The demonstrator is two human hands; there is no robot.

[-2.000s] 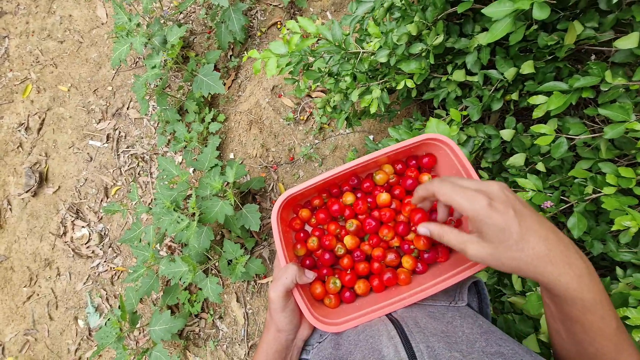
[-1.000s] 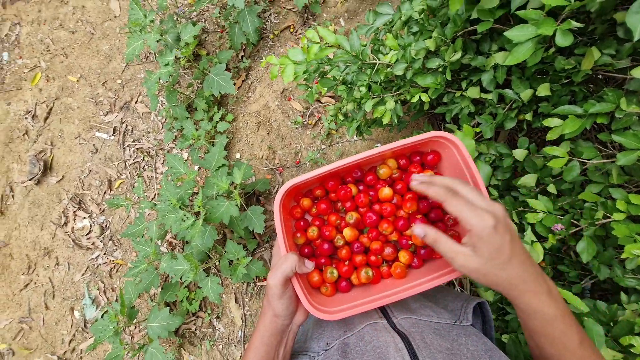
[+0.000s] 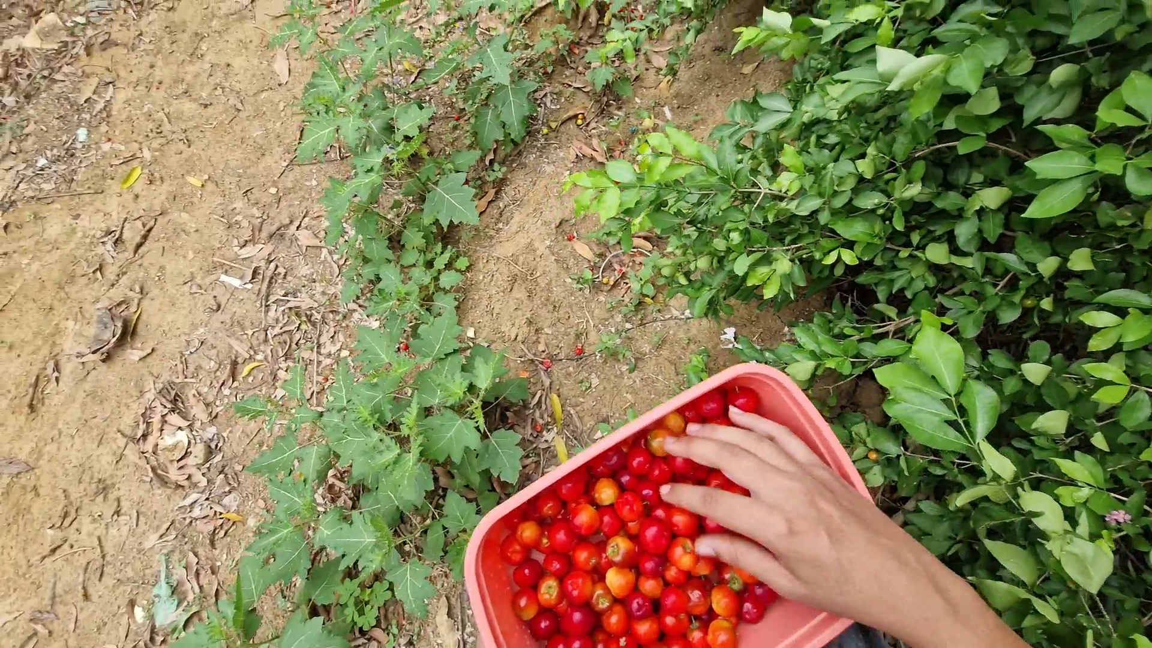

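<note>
A pink plastic tub [image 3: 490, 549] full of red and orange cherry-like fruits [image 3: 621, 549] is at the bottom centre-right, tilted in the view. My right hand [image 3: 783, 504] lies palm down over the fruits at the tub's right side, its fingers spread and their tips touching the fruits. Nothing is seen gripped in it, though the palm side is hidden. My left hand is outside the frame. A small part of grey clothing [image 3: 859, 637] shows below the tub.
Leafy green bushes [image 3: 936, 216] fill the right side, close to the tub and my right arm. Low weeds [image 3: 405, 432] grow in a strip left of the tub. Sandy soil [image 3: 162, 252] with dry leaves lies farther left. A few fallen red fruits [image 3: 579, 349] dot the ground.
The view has shifted, so the tub sits lower and my left hand, earlier holding its left edge, is out of frame. My right hand's fingers have spread flatter over the fruits.
</note>
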